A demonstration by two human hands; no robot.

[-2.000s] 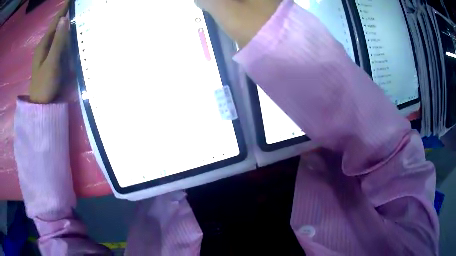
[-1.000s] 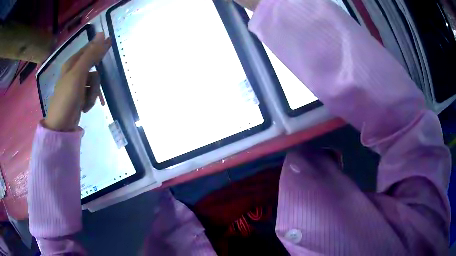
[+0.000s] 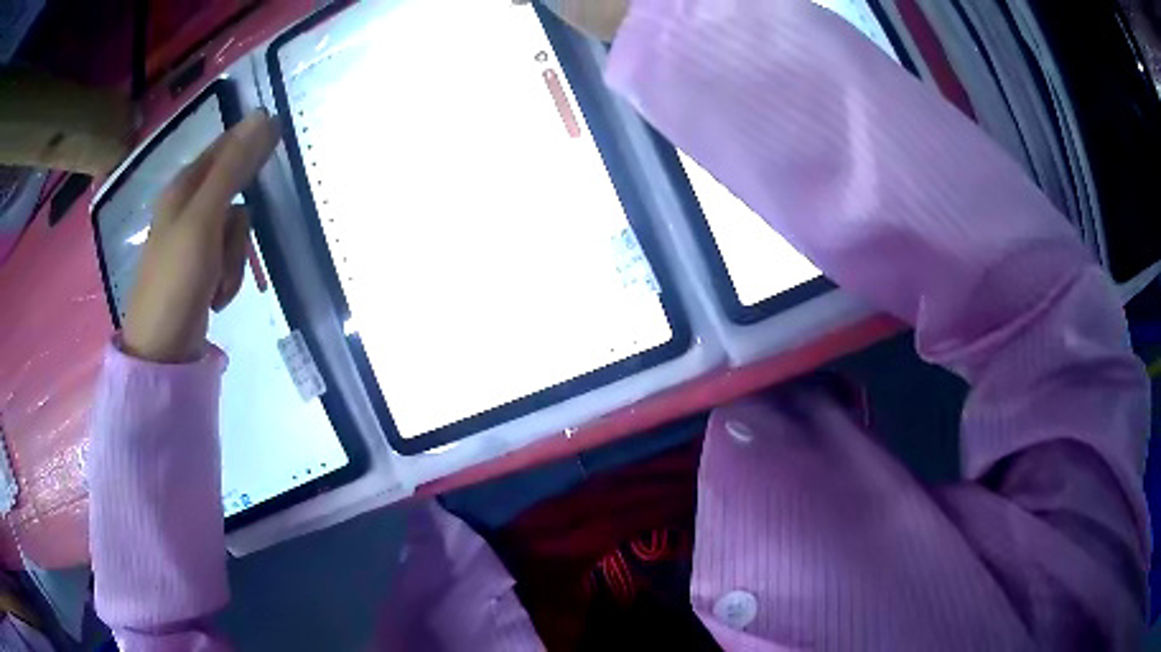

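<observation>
A lit tablet (image 3: 471,242) with a glaring white screen and black border lies in the middle in a pale sleeve (image 3: 509,417). A red mark shows near its right edge and a barcode label (image 3: 633,261) lower down. My left hand (image 3: 191,242) is over the left tablet (image 3: 274,414), fingers towards its top right edge; it seems to hold nothing. My right hand (image 3: 588,15) is at the top edge over the middle tablet's upper right, mostly cut off, its fingers hidden. A third lit tablet (image 3: 751,248) lies partly under my right sleeve.
The tablets lie on a pink-red shiny bench (image 3: 51,369) whose front edge runs before my body. Stacked grey-white sleeves (image 3: 1019,102) stand at the right with a black face outermost. Another person's forearm (image 3: 64,121) shows at the upper left.
Since two seconds ago the view has shifted and the left tablet has come into view, with my left hand over it. Since one second ago a red mark has appeared on the middle screen.
</observation>
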